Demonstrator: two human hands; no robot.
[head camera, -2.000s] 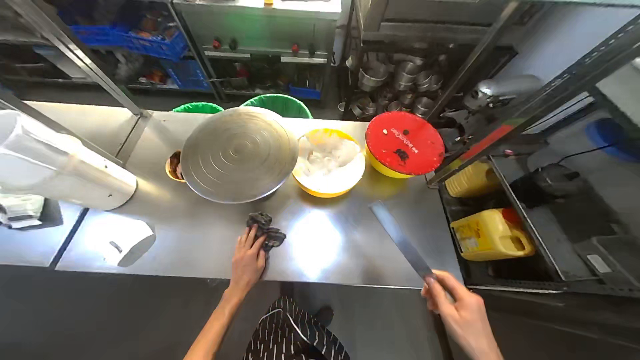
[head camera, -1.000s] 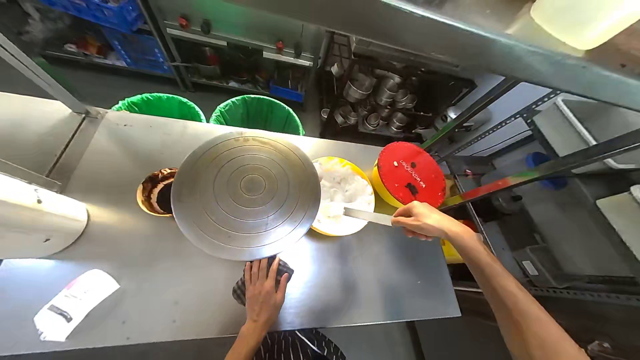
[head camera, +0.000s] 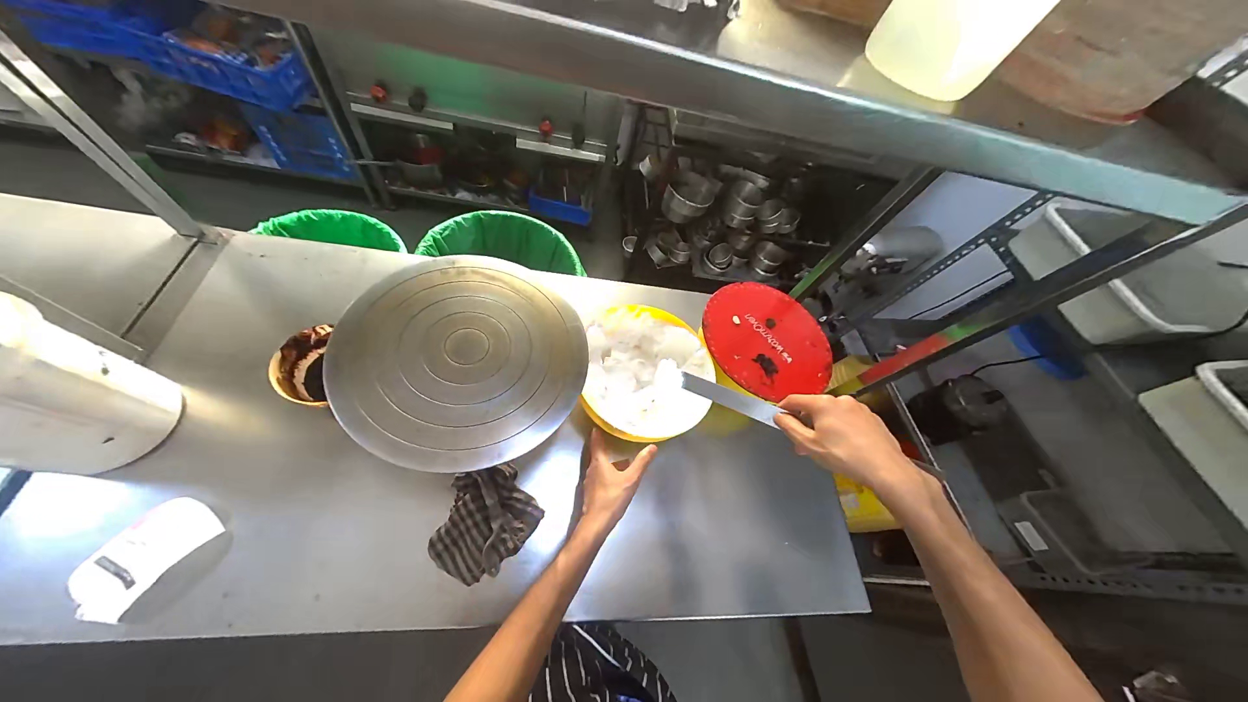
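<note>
My right hand (head camera: 837, 434) is closed around the handle end of a metal spatula (head camera: 731, 398), whose far tip carries a white lump over a yellow tub (head camera: 611, 426) of white cream (head camera: 639, 375). At the tub's near edge is my left hand (head camera: 612, 480), thumb and fingers spread, seemingly against its side. A round metal turntable (head camera: 456, 363) stands left of the tub. In front of the turntable lies a crumpled dark checked cloth (head camera: 485, 525). A red lid (head camera: 767, 341) tops another yellow tub right of the cream.
A small bowl with dark residue (head camera: 300, 366) sits left of the turntable. Farther left are a large whitish container (head camera: 83, 390) and a white packet (head camera: 146, 559). Green-lined bins (head camera: 502, 242) stand beyond the counter. A metal shelf (head camera: 780, 117) crosses above the far side.
My left hand has let go of the cloth and moved right to the cream tub. The spatula, over bare counter in the oldest frame, is now at the cream with a white lump on its tip.
</note>
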